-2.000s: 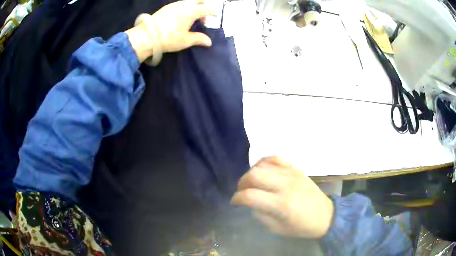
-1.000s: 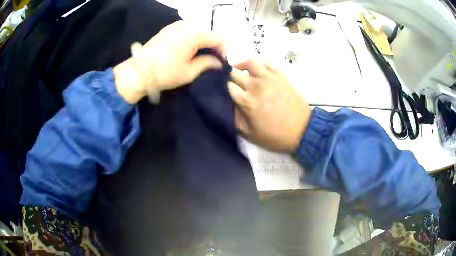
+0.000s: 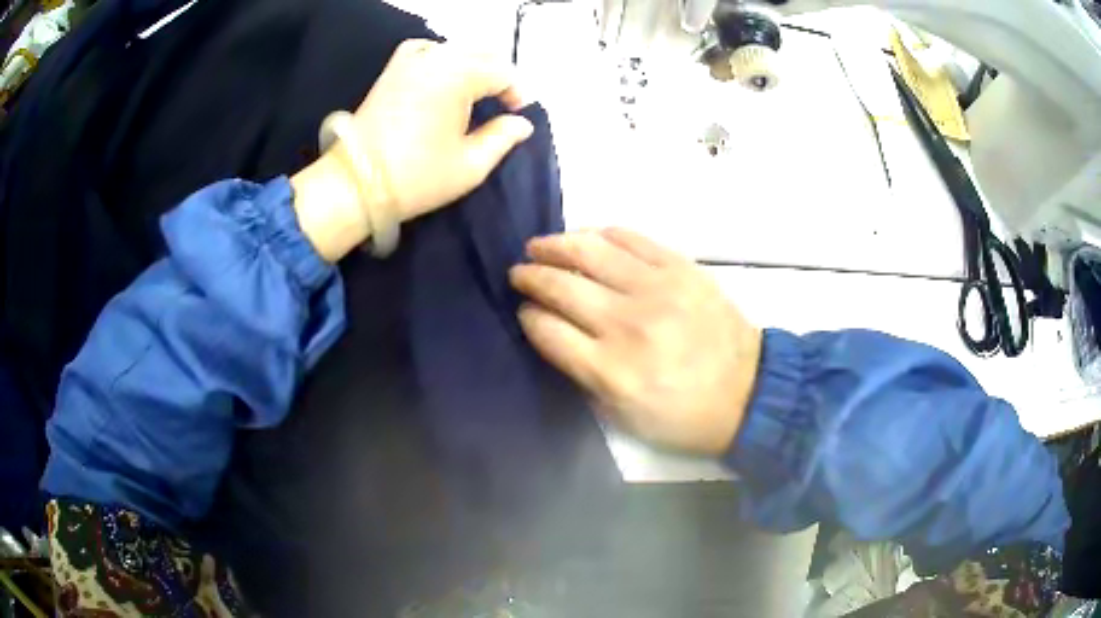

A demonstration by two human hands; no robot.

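Observation:
A large navy to near-black garment (image 3: 350, 447) covers the left of the table and hangs over the front edge. A bluer navy strip (image 3: 465, 350) runs along its right edge. My left hand (image 3: 423, 139), with a pale bangle at the wrist, pinches the top corner of this strip between thumb and fingers. My right hand (image 3: 646, 326) lies on the strip's right edge lower down, fingers together and bent over the cloth; whether it pinches the cloth is hidden.
The white sewing machine table (image 3: 797, 308) is on the right. A round black-and-white machine part (image 3: 751, 54) is at the top. Black shears (image 3: 966, 205) lie right, beside a yellow-tan piece (image 3: 930, 91). A clear plastic bag (image 3: 1087, 302) is at the right edge.
My right hand moved up from the front edge to my left hand, then slid a little down along the cloth edge. My left hand still pinches the corner, now slightly lower than at first.

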